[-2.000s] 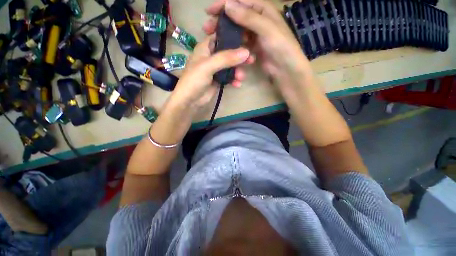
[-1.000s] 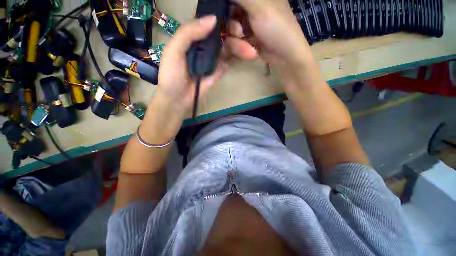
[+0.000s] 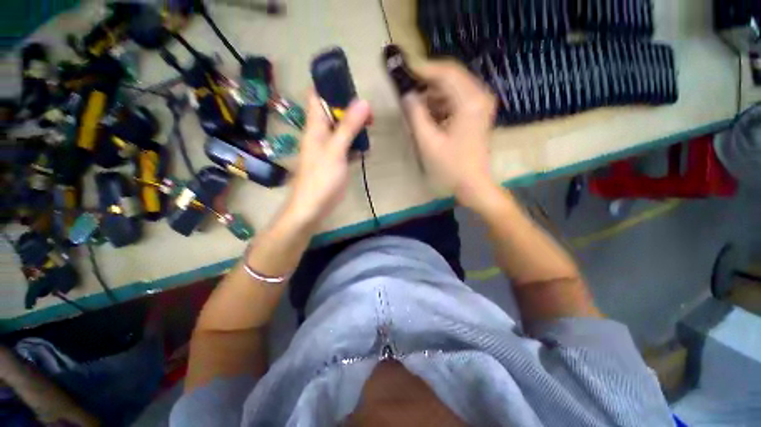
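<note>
My left hand (image 3: 321, 163) holds a black oblong unit (image 3: 334, 79) upright above the bench; a small yellow part shows near my thumb, and a thin black cable hangs down from the unit's lower end. My right hand (image 3: 455, 125) is to the right, apart from the unit, and holds a slim black piece (image 3: 399, 71), likely a top cover; it is blurred and partly hidden by my fingers.
A loose heap of half-assembled units (image 3: 117, 196) with yellow bands, green boards and cables lies at left. Rows of black covers (image 3: 584, 79) stand at the upper right. The green bench edge (image 3: 576, 164) runs in front of me. Another person's arm (image 3: 42, 392) shows at lower left.
My hands have moved apart. The slim black piece now shows in my right hand, separate from the unit in my left. The view has shifted, showing more of the cover rows.
</note>
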